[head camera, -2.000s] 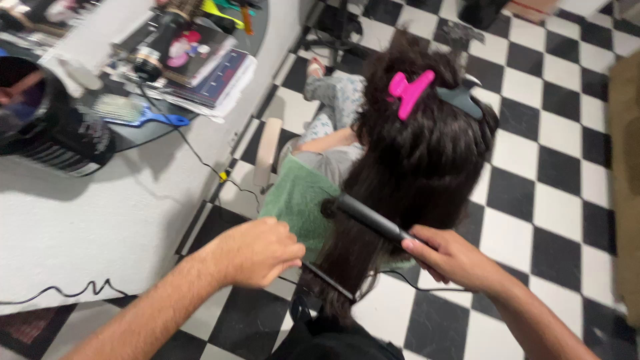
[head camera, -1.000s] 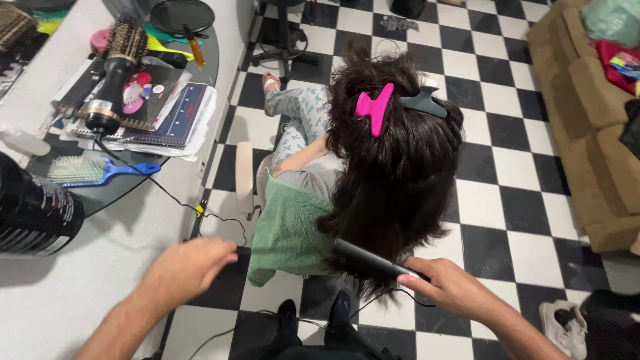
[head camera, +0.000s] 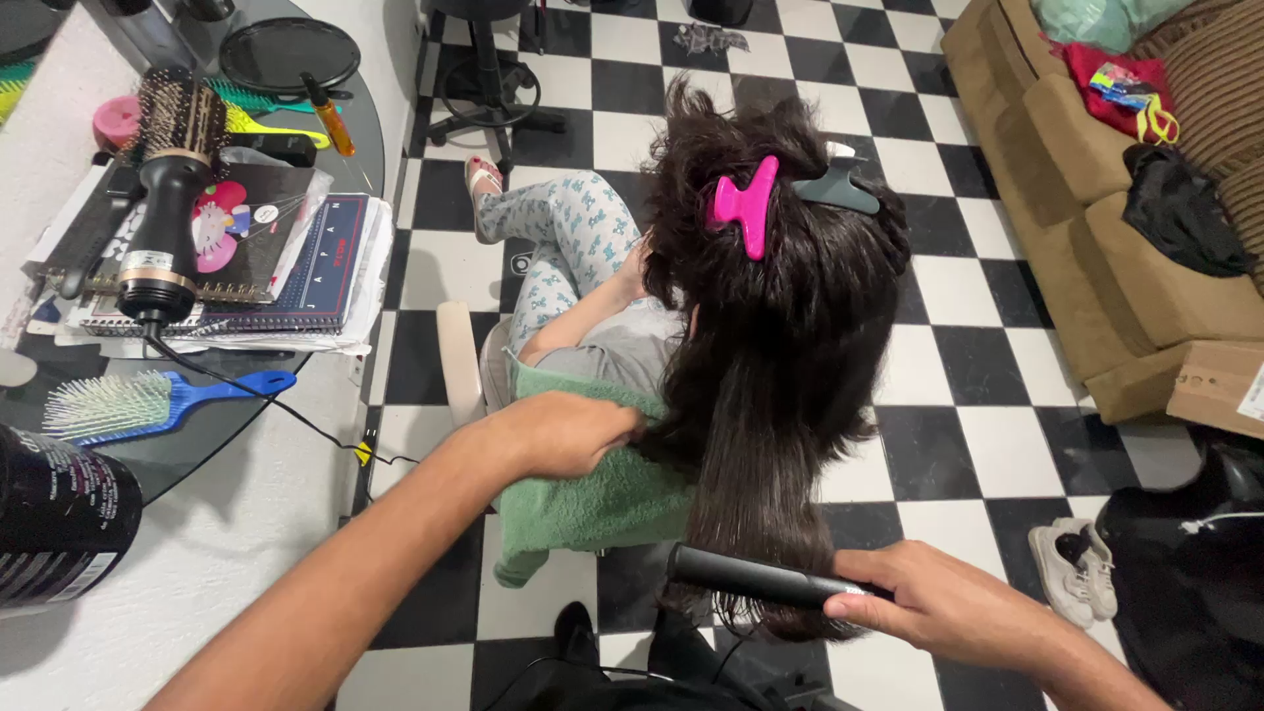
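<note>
My right hand (head camera: 918, 597) grips a black hair straightener (head camera: 760, 576), which lies across the lower ends of a seated person's long dark hair (head camera: 760, 434). My left hand (head camera: 573, 434) is at the left side of the hair, over the green towel (head camera: 592, 509) on the person's shoulders. Its fingers are curled; whether a strand or a comb is in them cannot be told. On the crown, a pink claw clip (head camera: 746, 207) and a dark grey clip (head camera: 837, 190) hold hair up.
At left, a counter bears a round hot-air brush (head camera: 163, 197), a blue paddle brush (head camera: 168, 400), notebooks (head camera: 326, 267) and a black tub (head camera: 59, 518). A brown sofa (head camera: 1047, 197) and white shoes (head camera: 1074, 571) are at right. A wheeled stool (head camera: 484, 69) stands ahead; a cord runs near my feet.
My left hand has moved from beside the towel, away from the hair, to the hair's left edge. The straightener is now across the lower hair ends.
</note>
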